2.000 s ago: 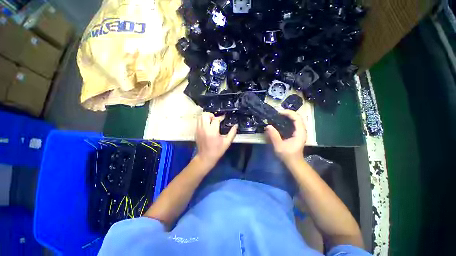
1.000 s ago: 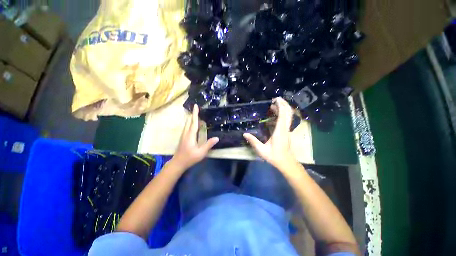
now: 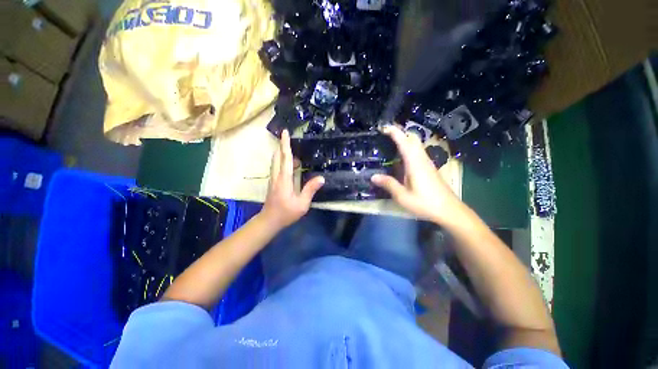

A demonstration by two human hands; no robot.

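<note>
Two long black strip housings [image 3: 349, 149] lie side by side, one behind the other, on the pale work board [image 3: 242, 167] in front of me. A thin yellow-green wire shows at their right end. My left hand [image 3: 290, 189] grips their left ends, fingers along the side and thumb on the near housing. My right hand [image 3: 408, 175] holds their right ends, fingertips at the far corner and thumb on the near housing. A dark blurred tool, perhaps the power screwdriver [image 3: 433, 54], hangs over the heap with its tip near my right fingertips.
A large heap of black modules [image 3: 303, 43] lies behind the board. A crumpled yellow sack [image 3: 180, 79] is at the left, a brown cardboard sheet [image 3: 595, 50] at the right. A blue crate [image 3: 72, 267] with black housings and yellow wires stands at the lower left. Cartons are beyond.
The loose housing my right hand held tilted now lies in line with the other. Both hands have closed around the pair's ends. The blurred dark tool shape has come into view over the heap.
</note>
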